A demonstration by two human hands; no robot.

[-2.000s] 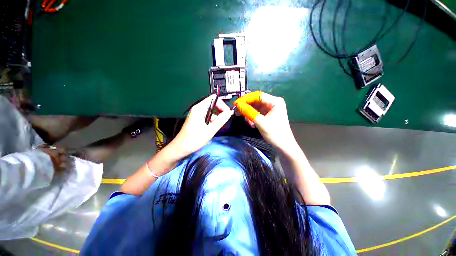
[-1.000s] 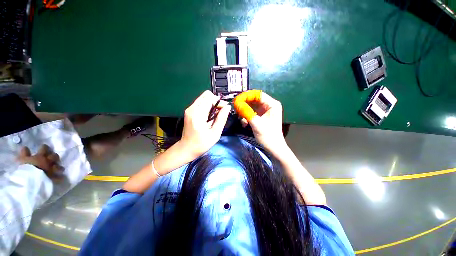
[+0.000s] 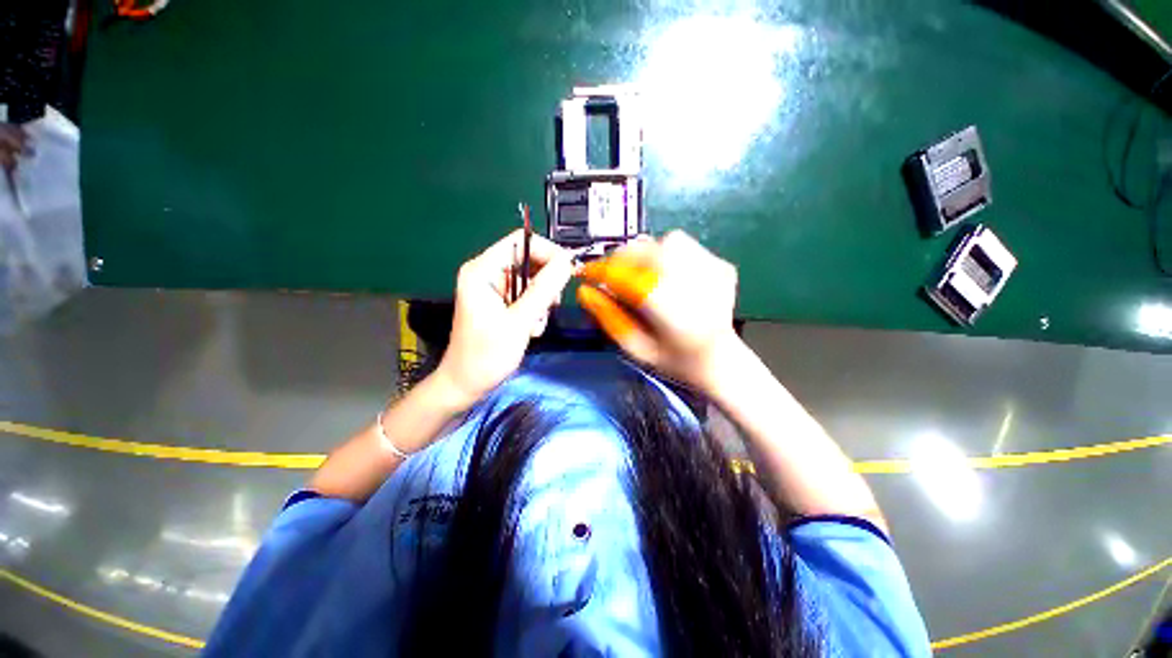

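A grey and black housing (image 3: 620,134) lies on the green bench in front of me, its rectangular opening away from me. Its terminal section (image 3: 594,208) is nearest me, just beyond my hands. My left hand (image 3: 504,303) holds thin dark cable ends (image 3: 524,244) that stick up between its fingers. My right hand (image 3: 662,302), with orange finger cots (image 3: 625,280), is blurred; its fingertips meet the left fingertips at the housing's lower edge. What the right fingers pinch is too small and blurred to tell.
Two units, one dark (image 3: 949,180) and one paler (image 3: 973,274), lie on the right of the green bench (image 3: 321,154). Orange-red handles (image 3: 139,8) show at the far left edge. Thin black cable loops (image 3: 1128,161) lie at the far right. Part of a person in white (image 3: 49,193) shows at left.
My left hand has shifted slightly left, and the cable ends in it now point upright. My right hand has turned and blurred. The black cable loops moved right. The person in white moved away at left.
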